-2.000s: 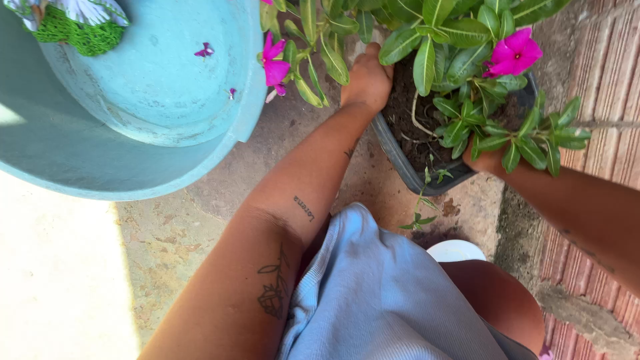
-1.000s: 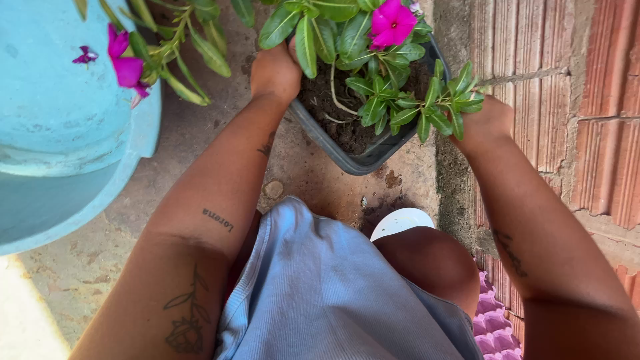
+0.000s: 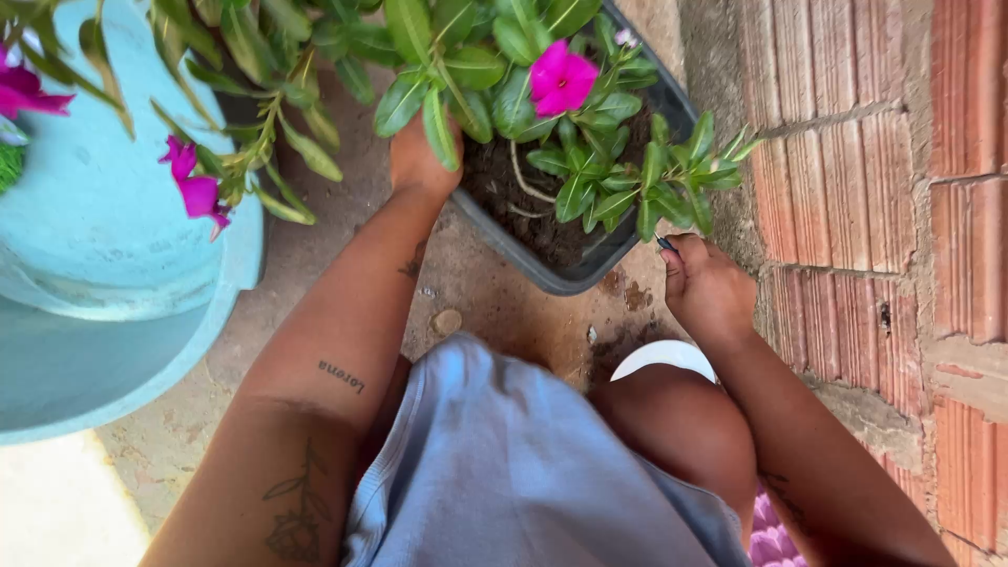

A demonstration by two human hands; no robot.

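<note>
A dark plastic planter [image 3: 561, 282] holds soil [image 3: 524, 201] and a leafy periwinkle plant [image 3: 594, 185] with a magenta flower [image 3: 562, 79]. My left hand [image 3: 425, 153] is at the planter's left edge; leaves cover its fingers, so its grip is hidden. Just off the planter's lower right side, my right hand [image 3: 705, 279] is closed on a small tool with a dark handle [image 3: 668, 245]. A thin light tip of that tool shows near the leaves; its kind cannot be told.
A light blue plastic tub [image 3: 244, 252] stands at the left, with flowering stems [image 3: 272, 130] hanging over it. A hollow-clay-brick wall [image 3: 827, 189] rises close on the right. A white round object [image 3: 665, 358] lies by my knee, on the concrete floor [image 3: 504, 315].
My right hand has drawn back from the planter's right side toward me, and a small tool now shows in it. My left hand stays at the planter's left edge.
</note>
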